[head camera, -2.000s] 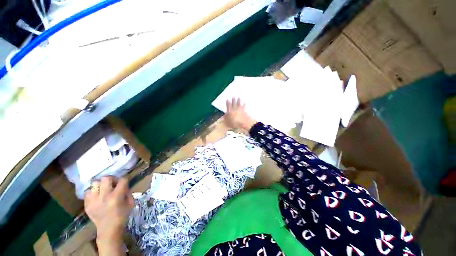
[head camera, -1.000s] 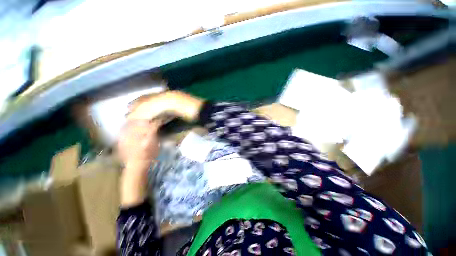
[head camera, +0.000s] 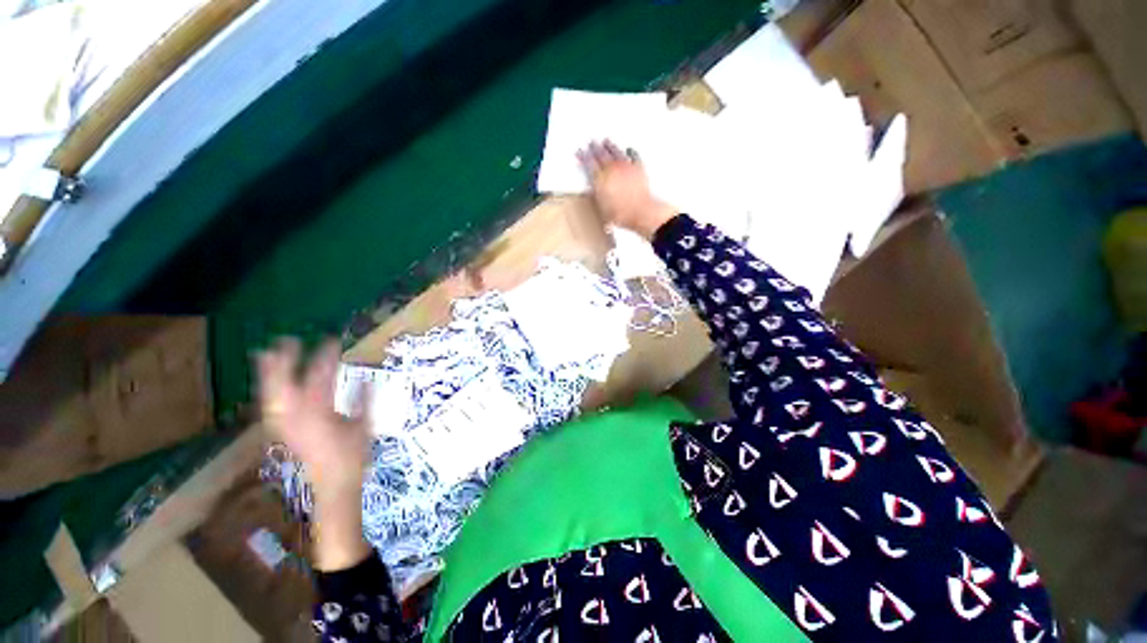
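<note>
White sheets (head camera: 780, 163) lie fanned in a stack at the upper right. My right hand (head camera: 620, 186) lies on the near-left sheet of the stack, fingers spread; I cannot tell that it grips one. My left hand (head camera: 312, 408) is blurred and raised over the left end of the cord heap, fingers apart, with nothing seen in it. The tangled heap of thin white-grey cords (head camera: 421, 484) lies before the green apron. White cards (head camera: 470, 427) lie on the heap, one with printed lines.
A green conveyor belt (head camera: 377, 163) runs beyond the cardboard-covered ledge (head camera: 513, 255). A brown carton (head camera: 120, 389) stands on it at left. An open flapped carton (head camera: 189, 590) is at lower left, a deep carton (head camera: 931, 314) at right. A pale-edged shelf (head camera: 189, 113) borders the belt.
My right hand first lay on the sheets, then met my left hand over a white sheet at the carton on the belt, and is back on the sheets. My left hand has come away from that carton.
</note>
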